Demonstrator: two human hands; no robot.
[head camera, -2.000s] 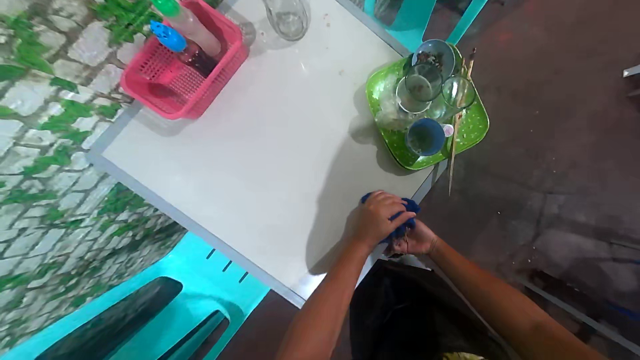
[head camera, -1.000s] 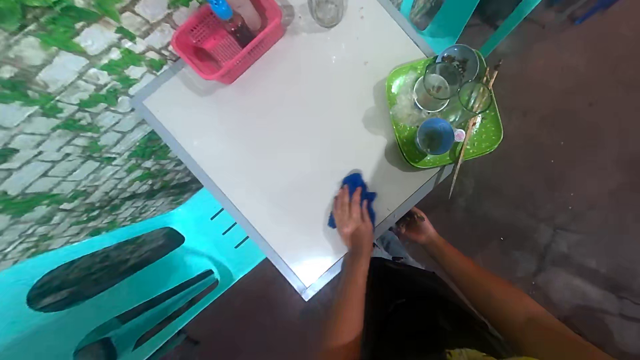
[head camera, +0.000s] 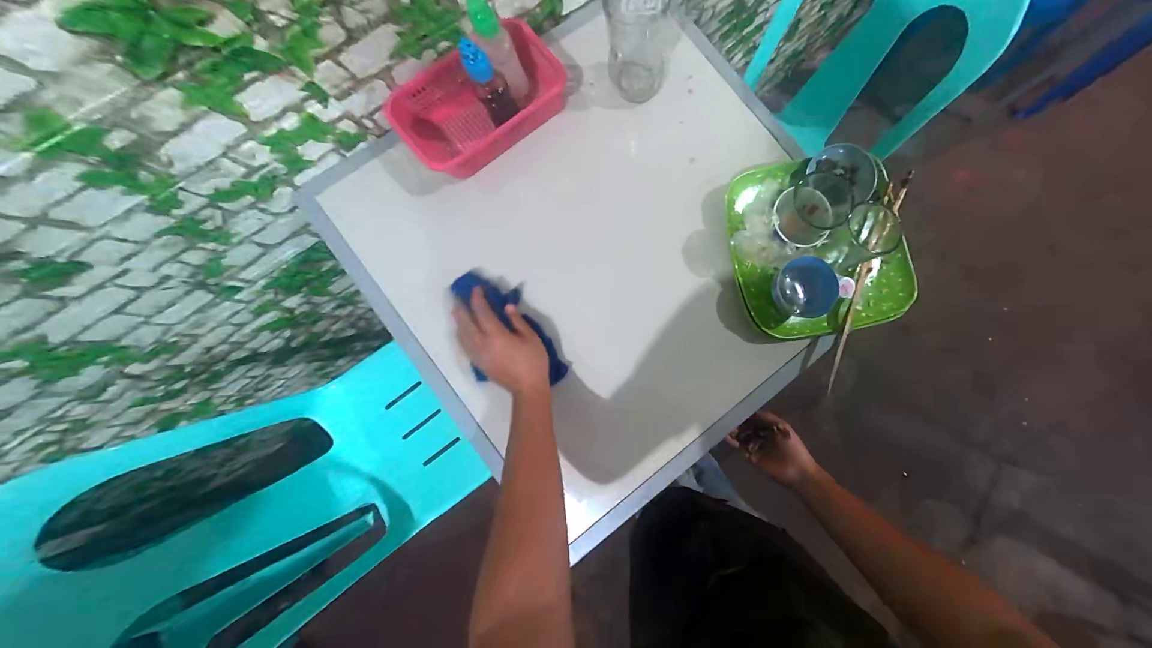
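Observation:
My left hand presses a crumpled blue cloth flat on the white tabletop, near its grey left edge. The fingers lie over the cloth and some of it shows on both sides. Beyond the near right edge of the table, my right hand hangs with its fingers curled around something small and dark that I cannot make out. A green tray at the table's right edge holds several glasses, a blue cup and thin sticks that jut over the near rim.
A pink plastic basket with two squeeze bottles, one blue-capped and one green-capped, stands at the back left. An empty glass bottle is beside it. Turquoise plastic chairs stand at left and back right. A stone-patterned wall borders the left.
Both hands were together on the cloth at the near edge. They have since separated, and my left hand has moved the cloth leftward across the tabletop. My right hand has dropped beside the table.

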